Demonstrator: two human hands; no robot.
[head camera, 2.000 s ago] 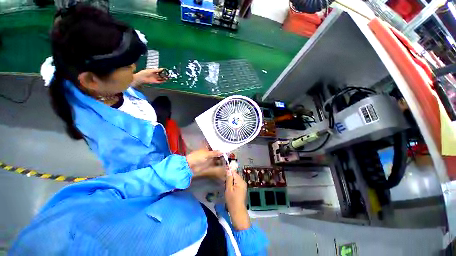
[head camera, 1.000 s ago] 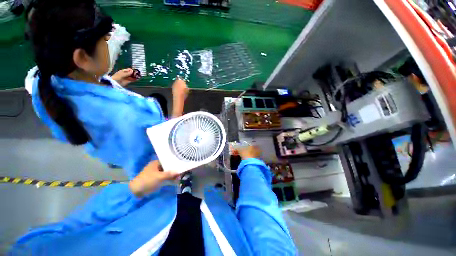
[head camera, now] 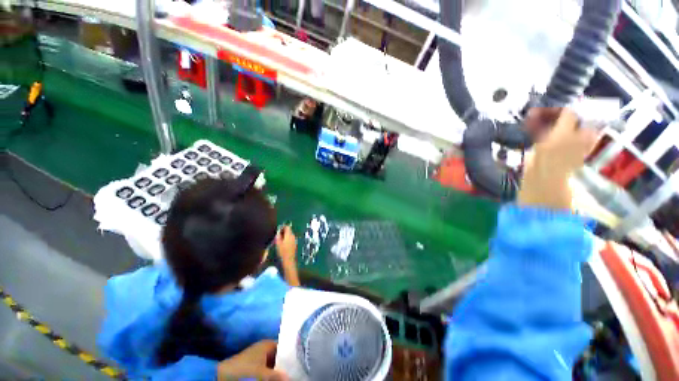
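Note:
The small white fan (head camera: 342, 344), with a round slatted grille and a blue centre mark, is low in the middle, cut off by the bottom edge. My left hand (head camera: 249, 363) holds it by its lower left edge; the grip is partly hidden. My right hand (head camera: 557, 158) is raised at the upper right, beside the thick black ribbed hose (head camera: 584, 48). Its fingers look curled, but blur hides whether they grip the hose or anything else.
A seated person (head camera: 216, 245) is just left of the fan, at the green bench (head camera: 298, 178). A white tray of dark round parts (head camera: 175, 175), small white parts (head camera: 316, 234), a clear grid tray (head camera: 376, 249) and a blue box (head camera: 337, 149) lie there. A white shelf stands behind.
The view has tilted up, showing the shelf and hose. My right hand has gone from the machine bed up to the hose. The fan stays in my left hand, now lower in view.

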